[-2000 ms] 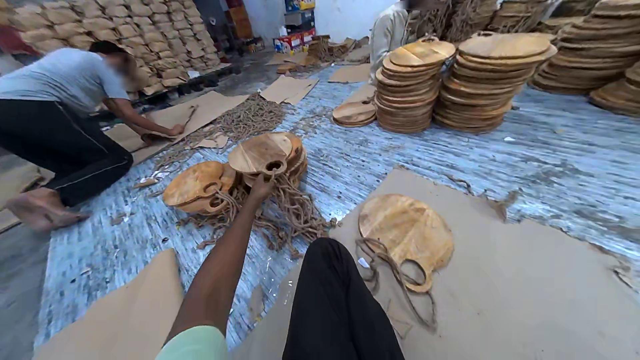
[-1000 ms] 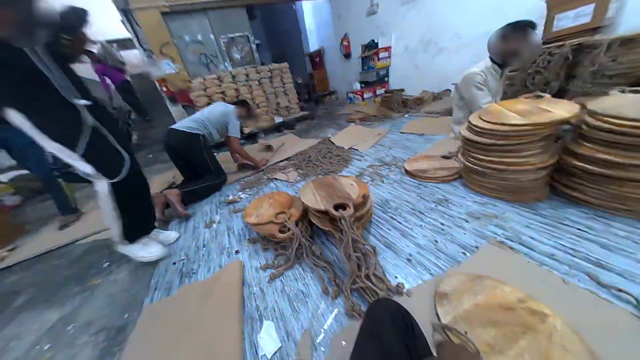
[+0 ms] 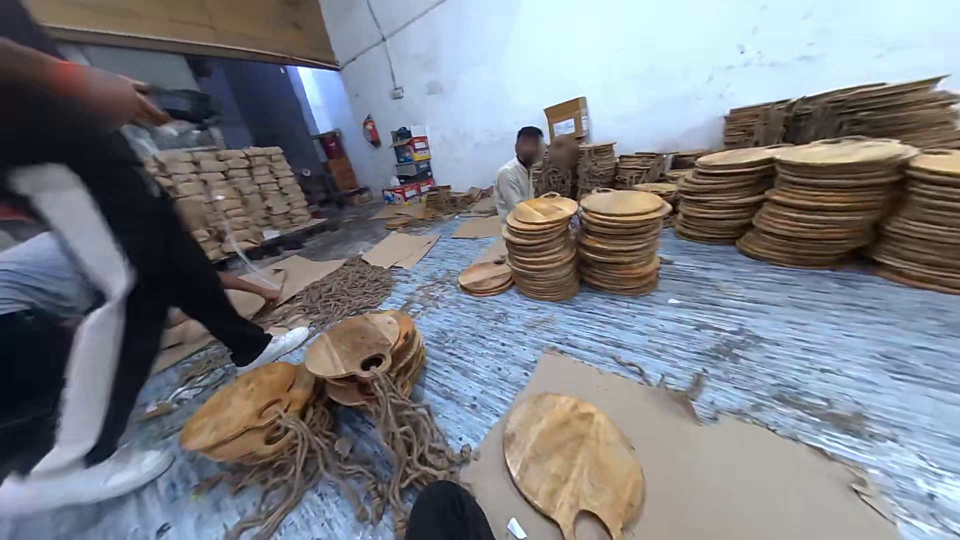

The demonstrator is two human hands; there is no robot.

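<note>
Neither of my hands shows in the head view now. A round wooden board with a handle hole (image 3: 574,457) lies on a flat cardboard sheet (image 3: 720,465), to the right of my dark-clad knee (image 3: 448,514). Left of the knee, a pile of round wooden boards (image 3: 352,349) leans on the floor with brown ropes (image 3: 412,435) trailing from the handle end. Beside it sits a smaller group of boards (image 3: 247,412), also with rope at the handles.
A person in dark trousers (image 3: 187,270) is walking close on the left, a handheld device in one hand. Another person crouches behind. Tall board stacks (image 3: 544,255) stand ahead, with a seated person (image 3: 514,184) behind them. Loose rope (image 3: 345,289) lies mid-floor.
My hand, at the piled boards' handle two seconds ago, is out of view. The standing person has come nearer and now partly hides the crouching one. The view has swung about.
</note>
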